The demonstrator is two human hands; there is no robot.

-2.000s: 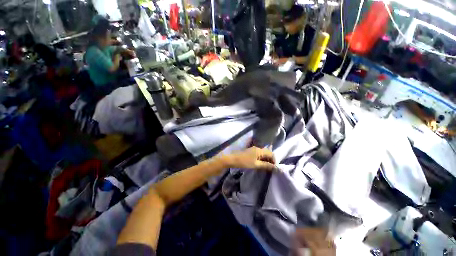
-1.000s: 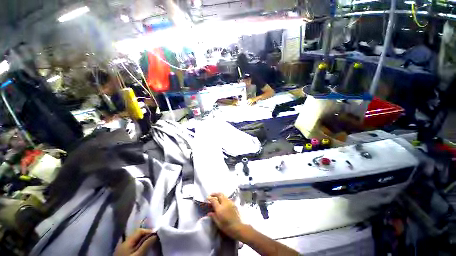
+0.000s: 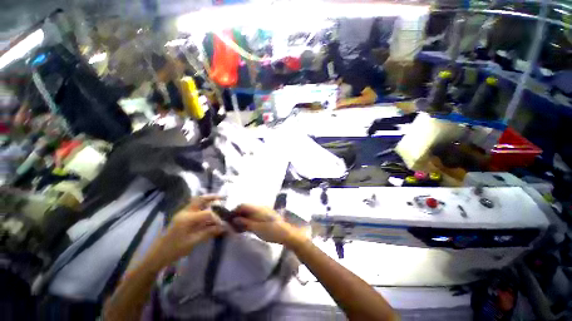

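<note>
Light grey garment cloth (image 3: 241,269) with dark grey bands hangs below my hands, left of the sewing machine. My left hand (image 3: 199,224) and my right hand (image 3: 260,224) are close together near the picture's middle, both gripping a dark edge of this cloth between the fingers. The image is blurred, so the exact grip is hard to see. The white sewing machine (image 3: 389,216) lies to the right of my hands; its needle area shows no cloth clearly.
A heap of dark grey and light cloth (image 3: 144,153) lies at the left. Behind the machine are small thread cones (image 3: 419,178), an open carton (image 3: 433,147) and a red plastic basket (image 3: 515,150). A yellow object (image 3: 192,98) stands beyond the heap. A person's arm shows at the back.
Both hands have moved up and closer together, lifting the cloth edge between them. The view has shifted slightly, so the machine appears further right.
</note>
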